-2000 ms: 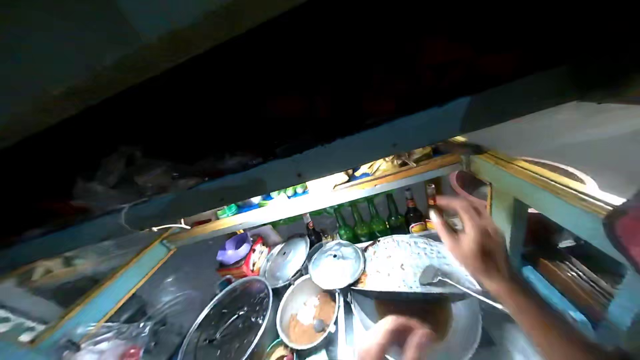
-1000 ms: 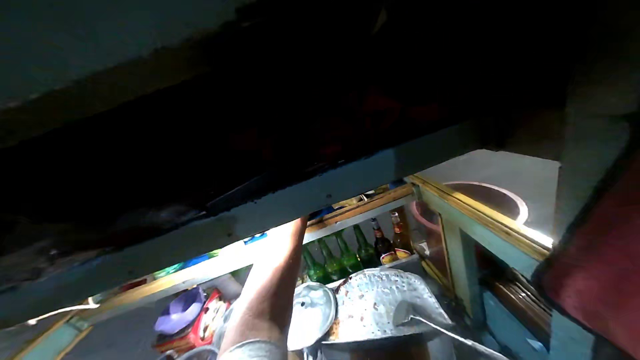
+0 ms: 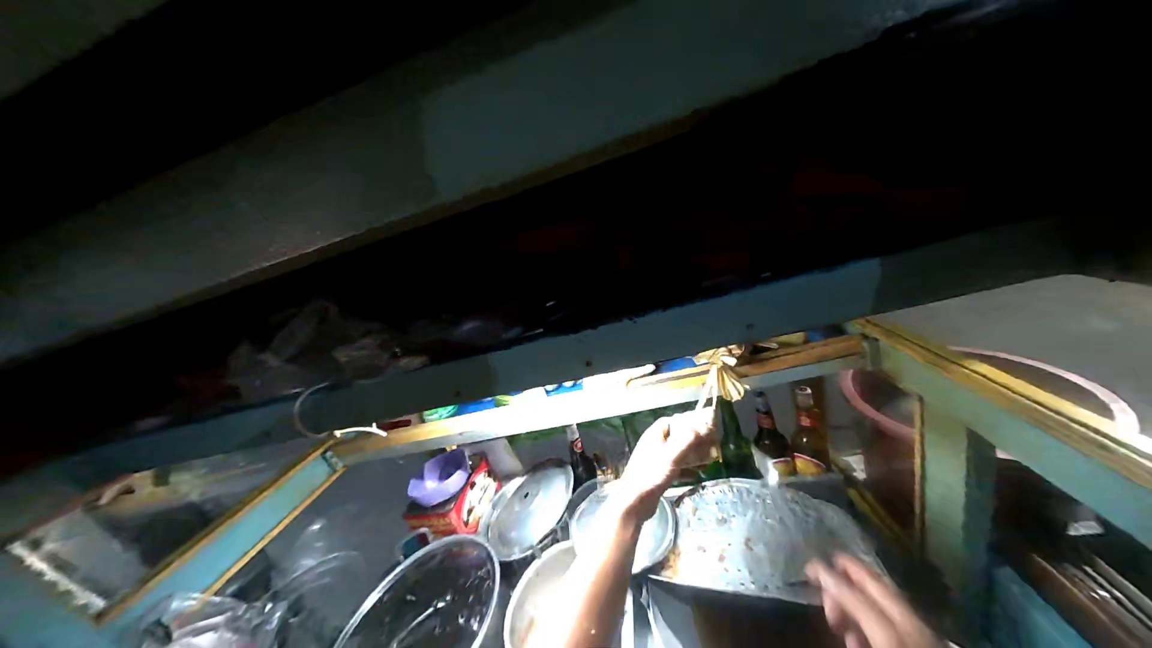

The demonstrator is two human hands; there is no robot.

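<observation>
My left hand (image 3: 670, 450) is raised at the shelf rail, its fingers closed on a bundle of rubber bands (image 3: 725, 373), which stretches down to them. At lower right my right hand (image 3: 864, 598) is blurred, in front of a dented perforated metal lid (image 3: 747, 540); a hazy clear plastic bag (image 3: 801, 517) seems to hang by it, and its grip is unclear. The lid leans over a large dark pot. Behind my left forearm are a round metal lid (image 3: 661, 531) and a pan (image 3: 531, 594).
Green bottles (image 3: 736, 450) and brown bottles (image 3: 808, 436) stand behind the lids. A clear-rimmed tub (image 3: 432, 594), another metal lid (image 3: 531, 508), a purple bowl (image 3: 439, 477) and a red packet (image 3: 468, 504) sit left. The painted wooden beam (image 3: 576, 355) crosses overhead; a pink-rimmed bucket (image 3: 882, 432) is at right.
My left forearm, reaching up behind the beam a second ago, is now lower, with the hand in view at the rubber bands. My right hand has come back into view at lower right.
</observation>
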